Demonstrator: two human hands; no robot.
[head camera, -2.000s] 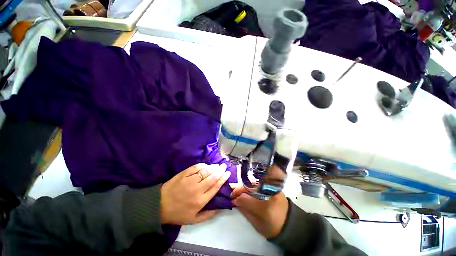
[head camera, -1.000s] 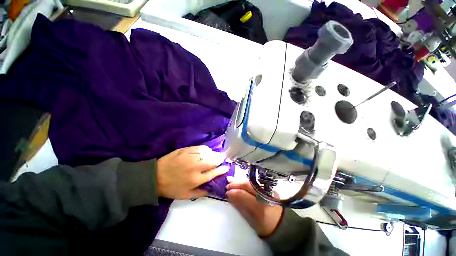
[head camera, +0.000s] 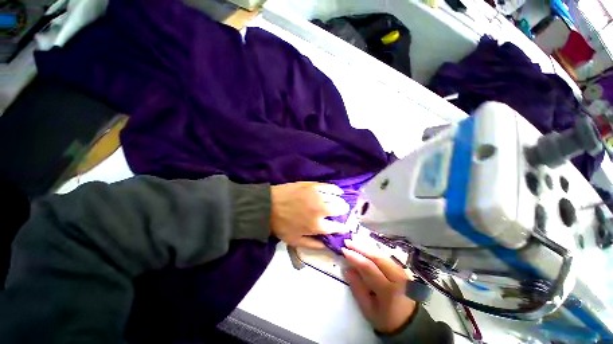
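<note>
The dark purple garment piece (head camera: 249, 114) is spread over the white machine table, its gathered right end at the needle area under the left end of the sewing machine head (head camera: 430, 181). My left hand (head camera: 309, 213) lies on the cloth just left of the needle area, fingers pressing it down. My right hand (head camera: 380, 285) is at the cloth's near edge, its thumb and fingertips holding that edge. The needle and presser foot are hidden by glare and the head. Thread snips (head camera: 467, 316) lie right of my right hand.
A purple cloth heap (head camera: 517, 84) lies behind the machine. A black bag with a yellow mark (head camera: 386, 47) sits beyond the table's back edge. A grey post (head camera: 564, 144) stands on the head. The curved take-up guard (head camera: 497, 309) sticks out near my right hand.
The view has swung so that the machine head's left end face now shows. Both hands stay at the needle area on the cloth. My right hand's fingers show more openly.
</note>
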